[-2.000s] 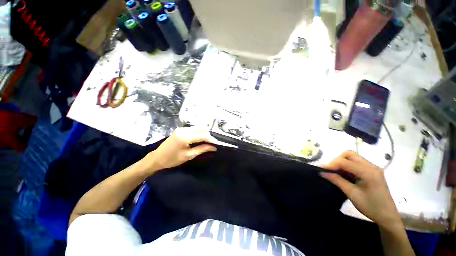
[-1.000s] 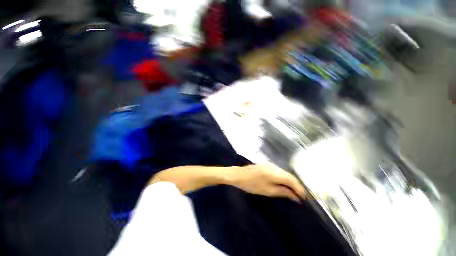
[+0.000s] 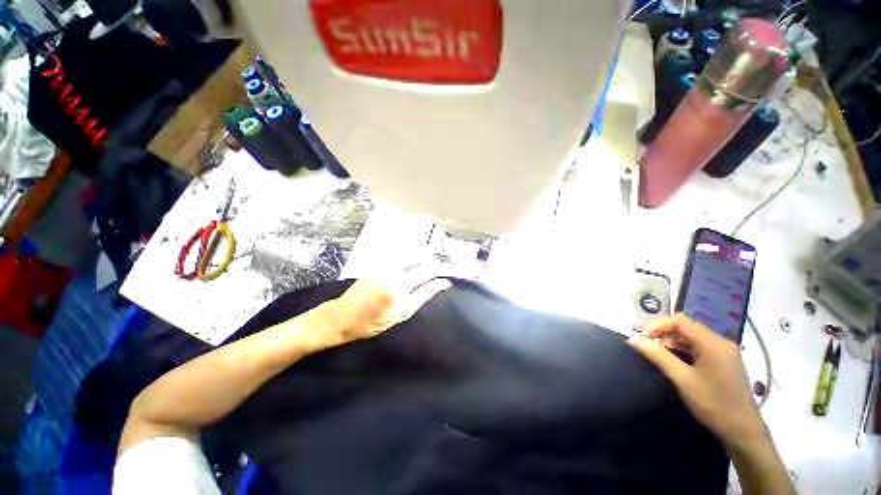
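Observation:
A black garment spreads over my lap and the front of the machine bed. My left hand holds its upper edge left of centre, just in front of the bed. My right hand pinches the garment's right upper corner beside the phone. The off-white machine head with a red SunSir badge hangs over the pale, overexposed bed. The needle area is mostly hidden below the head.
A lit smartphone and a small metal plate lie right of the bed, with a pink flask behind. Yellow-green snips are at the far right. Red-and-yellow scissors, crumpled film and thread cones are at the left.
One second ago the view was swung left and blurred; it now faces the machine again. Compared with two seconds ago, the garment lies higher over the bed's front and the SunSir badge shows.

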